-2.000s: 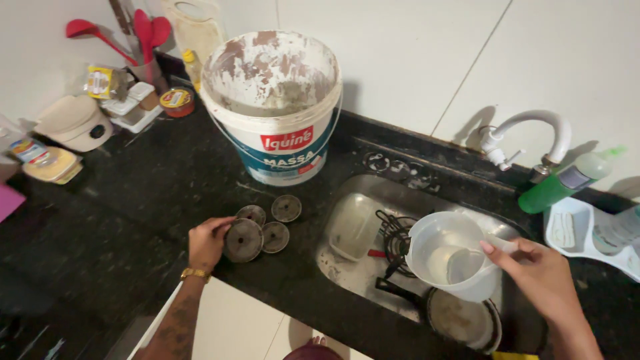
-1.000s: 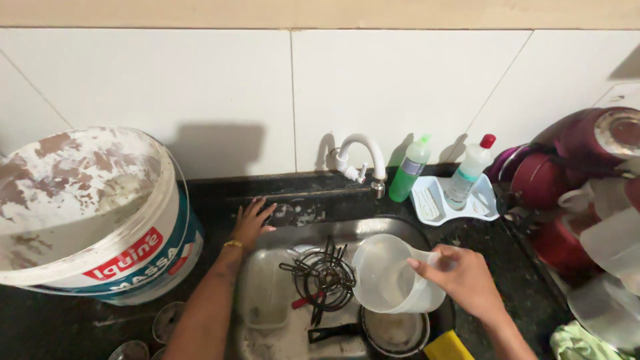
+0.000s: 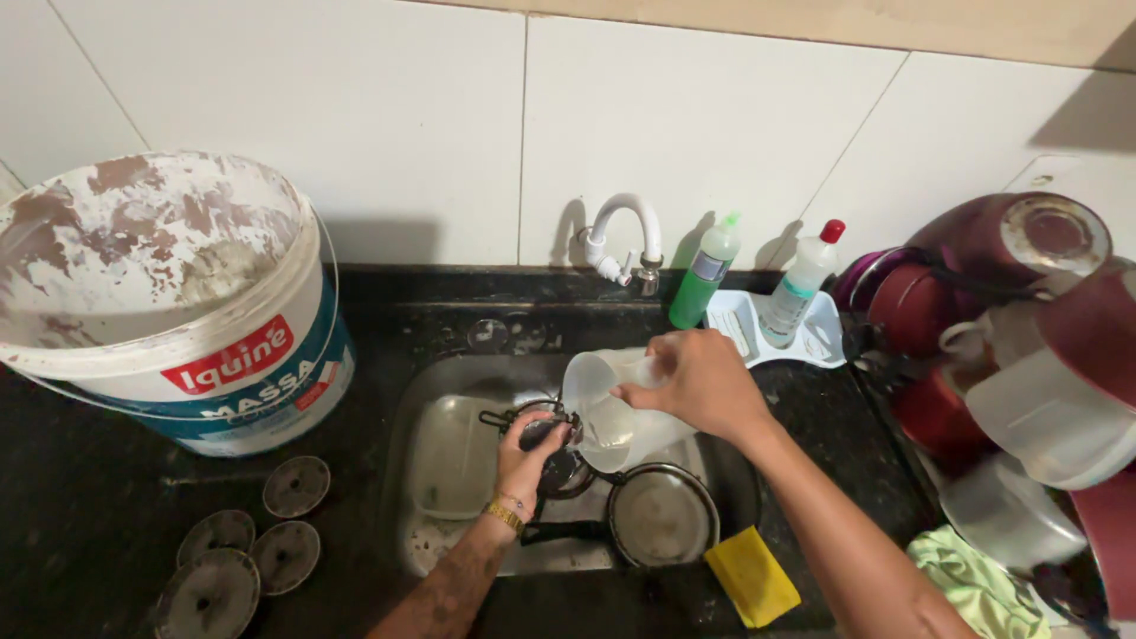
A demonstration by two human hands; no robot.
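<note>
Over the steel sink [image 3: 426, 373], my right hand [image 3: 701, 382] grips a translucent plastic jug [image 3: 639, 426], tilted with its mouth to the left and some liquid inside. My left hand [image 3: 528, 461] holds a small dark round piece [image 3: 537, 432] close to the jug's mouth. Beneath the hands, black wire racks [image 3: 497, 417] are partly hidden. A frying pan [image 3: 664, 516] and a clear plastic container [image 3: 453, 457] lie in the sink. Several round metal burner caps [image 3: 296, 486] rest on the black counter at the left.
A large putty bucket [image 3: 257, 382] stands left of the sink. Behind are a white faucet [image 3: 626, 231], a green soap bottle [image 3: 706, 271] and a red-capped bottle [image 3: 803, 284] in a caddy [image 3: 825, 342]. Stacked pots [image 3: 958, 257] crowd the right. A yellow sponge [image 3: 754, 577] lies at the front edge.
My left hand has moved from the counter behind the sink to over it and now holds a dark round piece. The jug has tipped to the left. The view has shifted right since the oldest frame.
</note>
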